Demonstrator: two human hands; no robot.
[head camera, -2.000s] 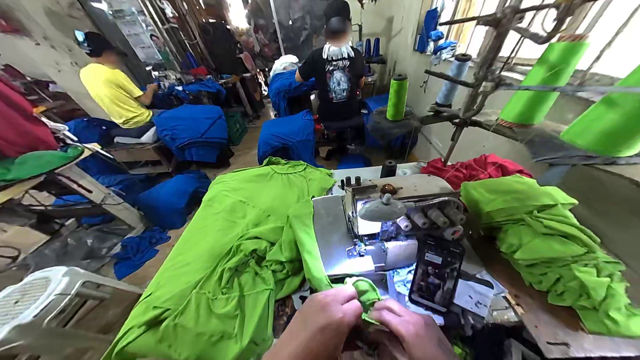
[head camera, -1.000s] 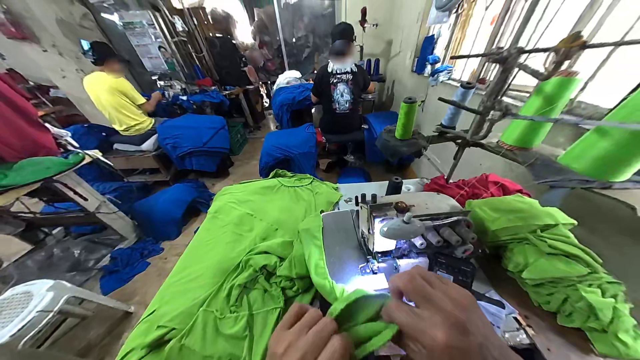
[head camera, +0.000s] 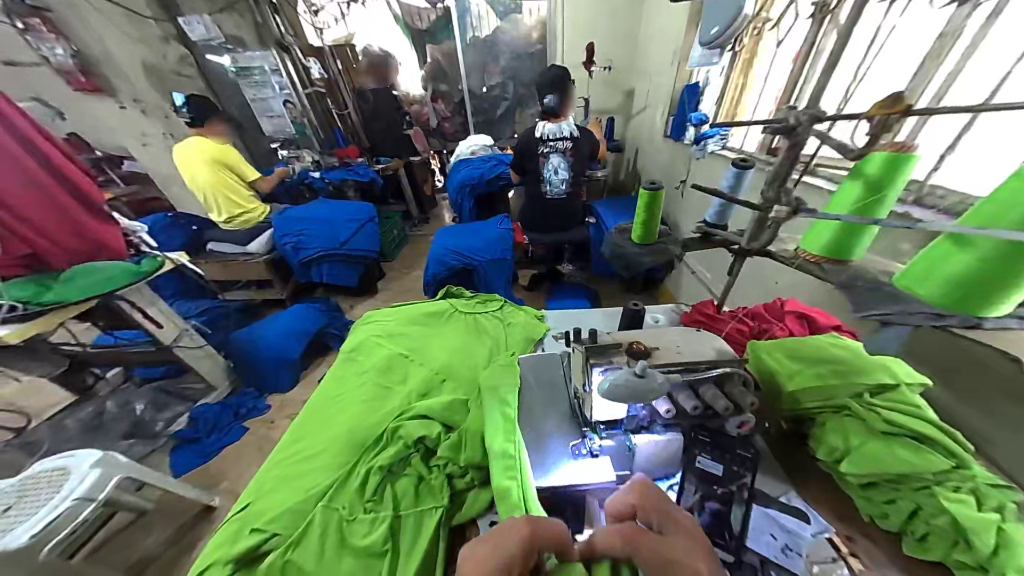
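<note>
My left hand (head camera: 516, 548) and my right hand (head camera: 652, 532) meet at the bottom edge, pinching a bit of lime green fabric between them, most of it hidden by the fingers. Just beyond them stands an industrial sewing machine (head camera: 664, 348), its lamp lighting the needle area. A lime green garment (head camera: 384, 432) spreads over the left of the machine table, one long strip of it running down toward my left hand. To the right of the machine lies a smartphone (head camera: 718, 480) with a dark screen.
Lime green fabric (head camera: 904, 432) is heaped on the right, by red cloth (head camera: 768, 322). Green thread cones (head camera: 860, 204) hang on a rack at the upper right. A white plastic stool (head camera: 96, 488) stands at the lower left. Several people sit or stand farther off among blue fabric piles (head camera: 328, 240).
My hands have drawn closer together and lower in view since a second ago. The green piece spread between them then is now mostly hidden by my fingers.
</note>
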